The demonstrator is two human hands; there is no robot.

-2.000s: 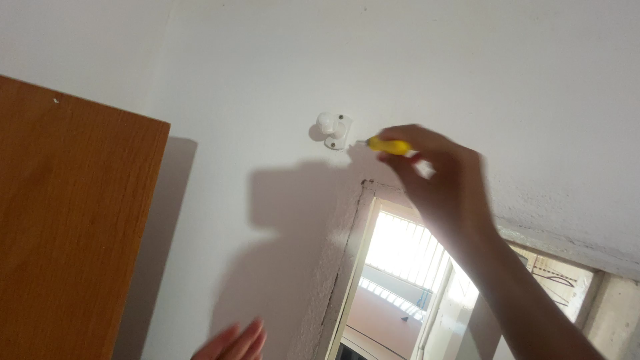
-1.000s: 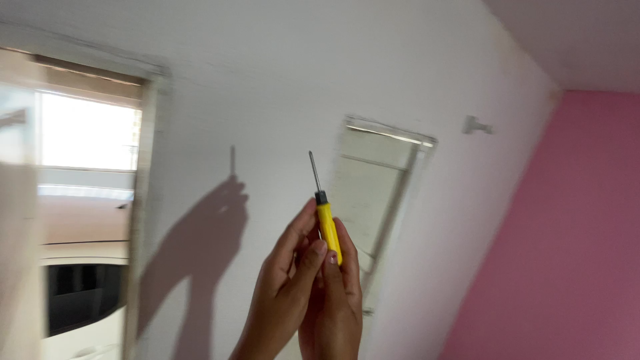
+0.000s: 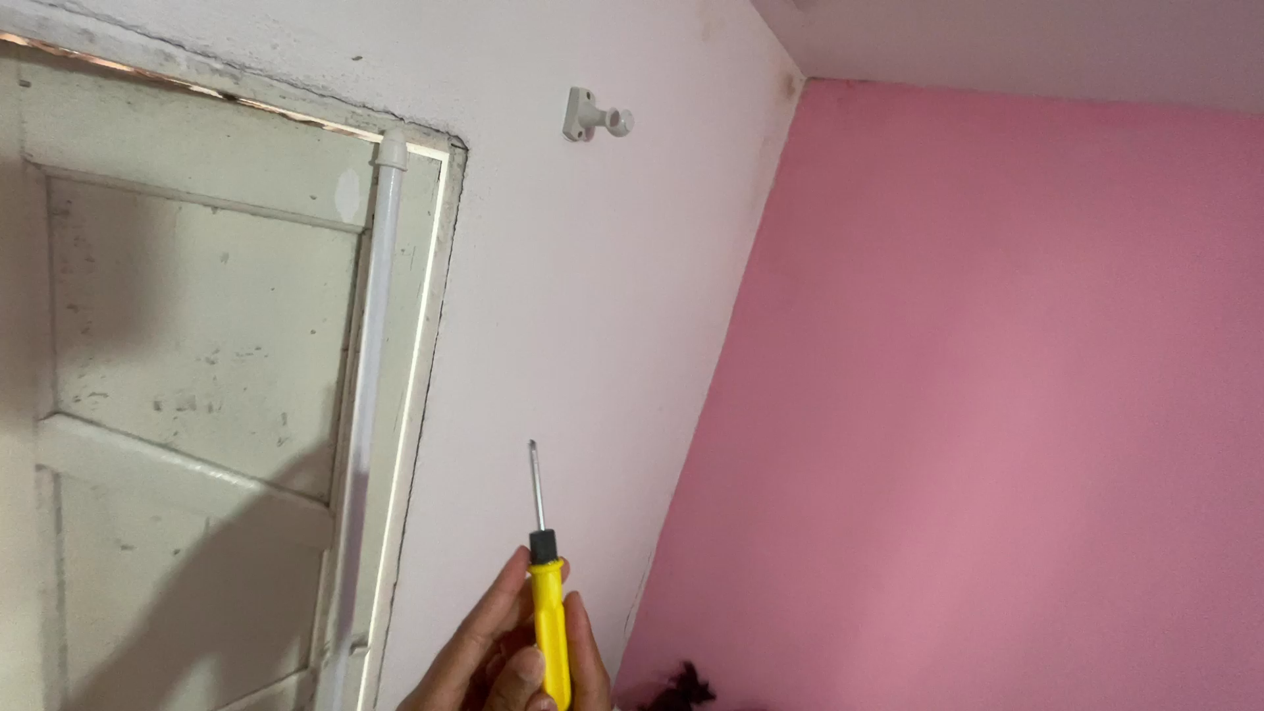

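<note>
A screwdriver [image 3: 551, 627] with a yellow handle, black collar and thin metal shaft points upward at the bottom centre. My left hand [image 3: 484, 647] grips its handle from the left, fingers behind and thumb in front. My right hand [image 3: 590, 654] closes on the handle from the right; its lower part is out of view. Higher up on the white wall is a small white bracket [image 3: 592, 117] with a round end and screw holes in its base plate. The screwdriver's tip is well below the bracket and touches nothing visible.
To the left is a worn, pale panelled door [image 3: 197, 326] in its frame, with a white capped pole [image 3: 380, 296] along its right side. A pink wall [image 3: 938, 395] fills the right. Something dark and tufted [image 3: 681, 686] shows at the bottom edge.
The view has swung right. My hand held the screwdriver beside a wall bracket two seconds ago; by one second ago both hands were together on it, and they still are.
</note>
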